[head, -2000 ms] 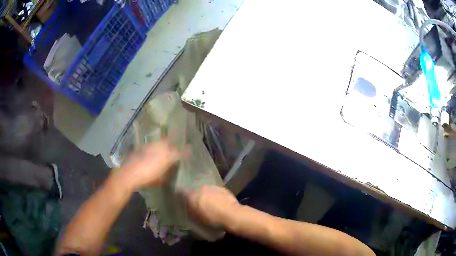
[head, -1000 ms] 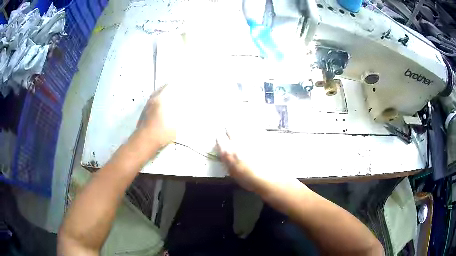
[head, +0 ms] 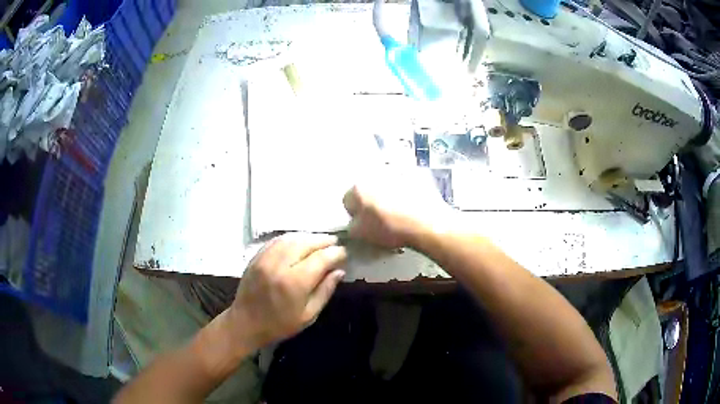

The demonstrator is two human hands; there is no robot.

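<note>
A fabric piece (head: 300, 173), washed out white by the lamp, lies on the white sewing table (head: 189, 173), left of the needle area. My left hand (head: 292, 284) is at its near edge, fingers bent together by the table's front edge. My right hand (head: 379, 221) lies on its near right corner, thumb raised. What the fingers pinch, if anything, is too small to tell. The off-white "brother" sewing machine (head: 624, 95) stands at the right, with brass-coloured knobs (head: 514, 139) near the needle area. The blue lamp head (head: 412, 71) shines left of it.
A blue lattice crate (head: 63, 229) with pale pieces (head: 43, 87) stands at the left. Khaki cloth (head: 150, 316) hangs below the table's front left. A tray with an orange-brown rim (head: 680, 355) is at the lower right. A blue cap (head: 540, 8) sits on the machine.
The view has swung from the bundle beside the table to the tabletop. The fabric now lies flat on the table. My left hand has moved from its left side to its near edge.
</note>
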